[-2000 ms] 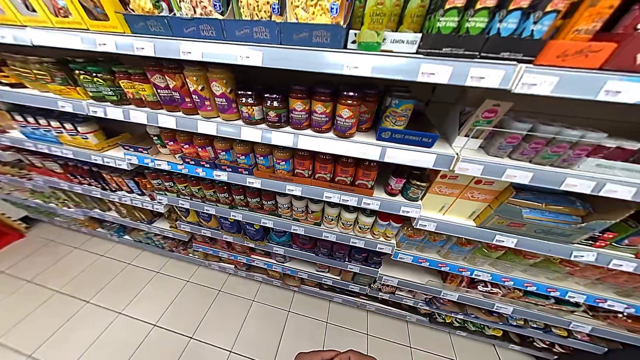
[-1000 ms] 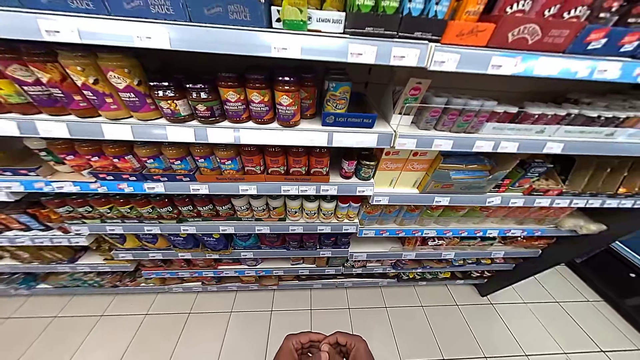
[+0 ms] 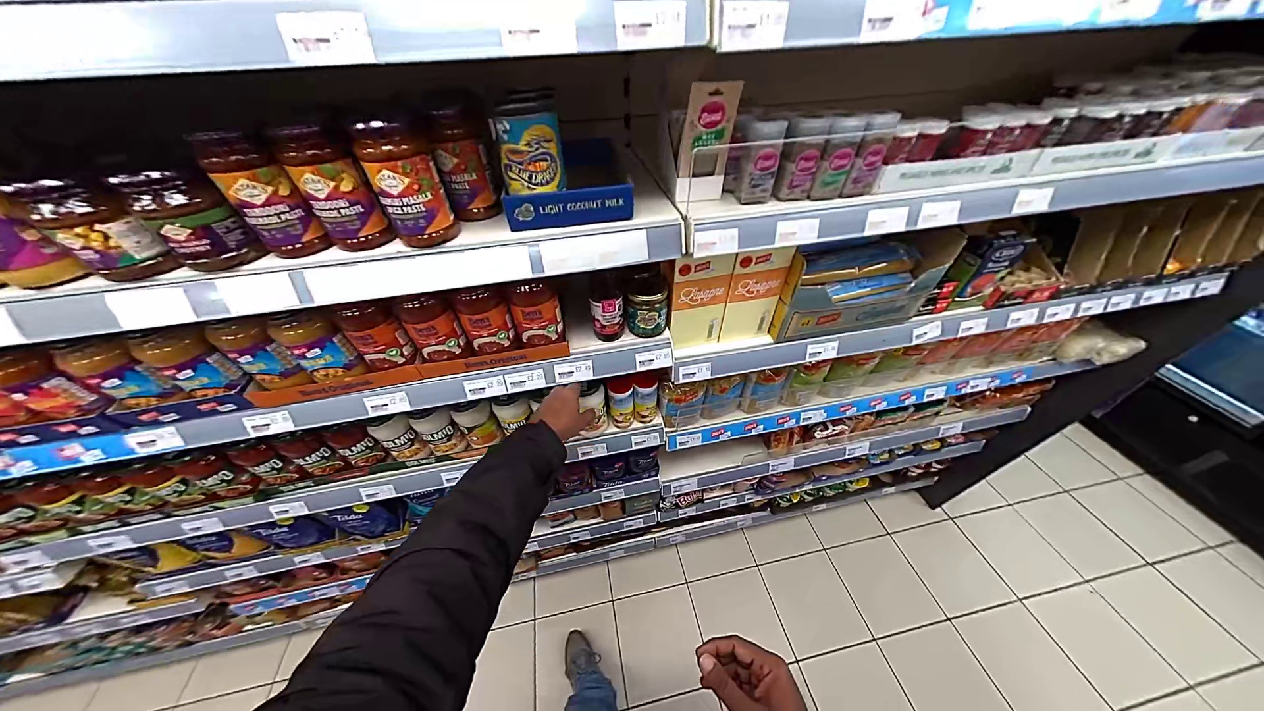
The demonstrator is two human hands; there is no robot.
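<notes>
My left hand is stretched out at the end of a dark sleeve, in front of white-labelled sauce jars near the right end of their shelf. Whether its fingers touch a jar is not clear. Just right of it stand small yellow-labelled jars. On the shelf above are orange-labelled sauce jars and two small dark jars. At the bottom, my right hand hangs over the tiles, fingers curled, with nothing seen in it.
Shelf edges with price labels cross the view. Lasagne boxes and spice jars fill the right bay, and a blue carton holds cans. A black unit stands at the right. My shoe is on the tiled floor.
My hands were together at the bottom of the view; now they are apart, the left reaching out to the jars. The view has come closer to the shelves.
</notes>
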